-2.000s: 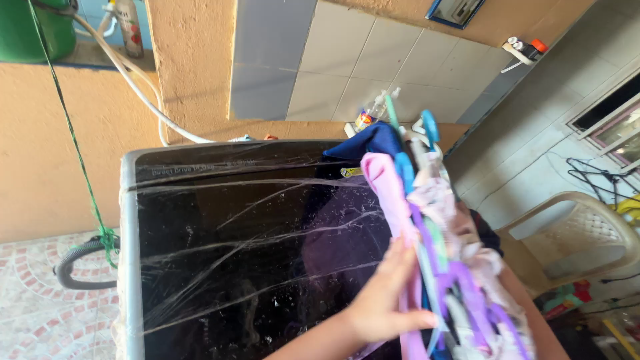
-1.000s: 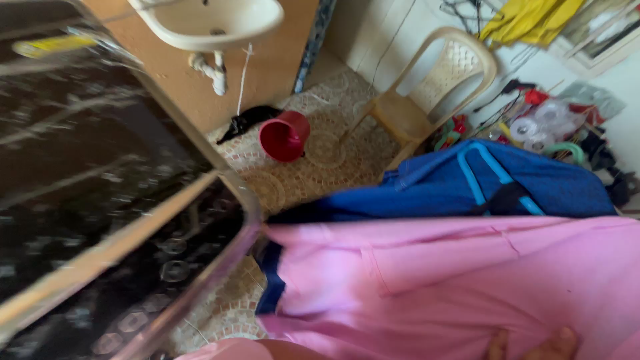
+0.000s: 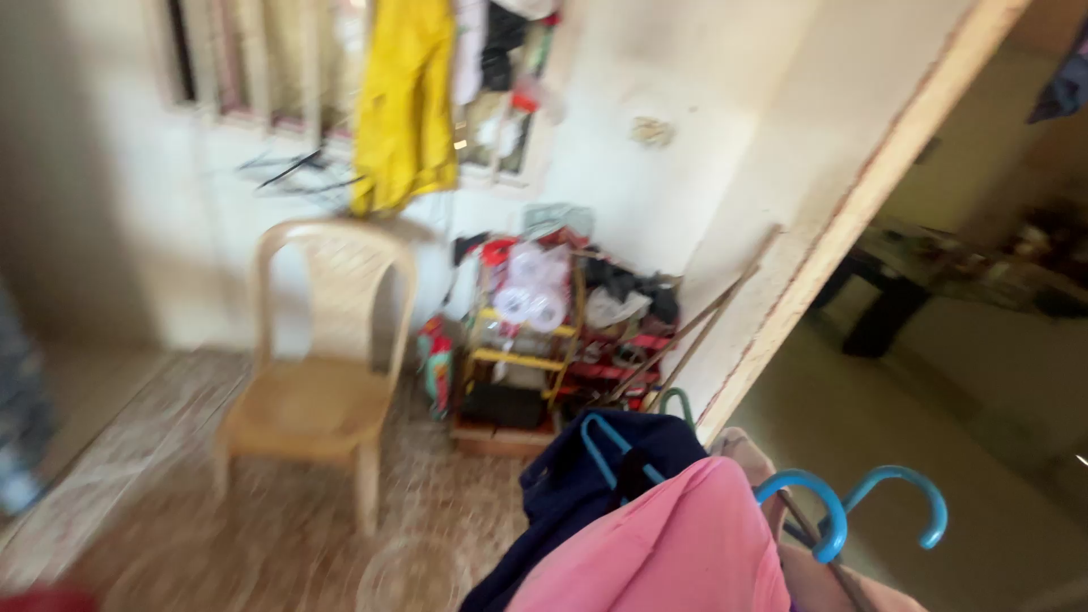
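Note:
A bundle of clothes on plastic hangers fills the lower right. At its front is a pink garment (image 3: 663,552), with a navy blue garment (image 3: 561,510) behind it to the left. Light blue hanger hooks (image 3: 829,518) stick out at the right of the pink cloth, and a green hanger hook (image 3: 677,404) shows behind the navy cloth. A beige or pale pink cloth (image 3: 850,586) lies along the bottom edge, blurred. Neither of my hands can be seen; the clothes or the frame's edge hide them.
A beige plastic chair (image 3: 314,408) stands on the patterned floor by the wall. Right of it are a cluttered rack (image 3: 518,357) and leaning sticks (image 3: 722,306). Yellow cloth (image 3: 408,102) hangs at the window. A doorway's frame (image 3: 858,204) slants at the right.
The view has swung far from the black-topped appliance to the chair, rack and doorway. A hand seen on the clothes earlier is out of sight now. The hanger hooks are back in view.

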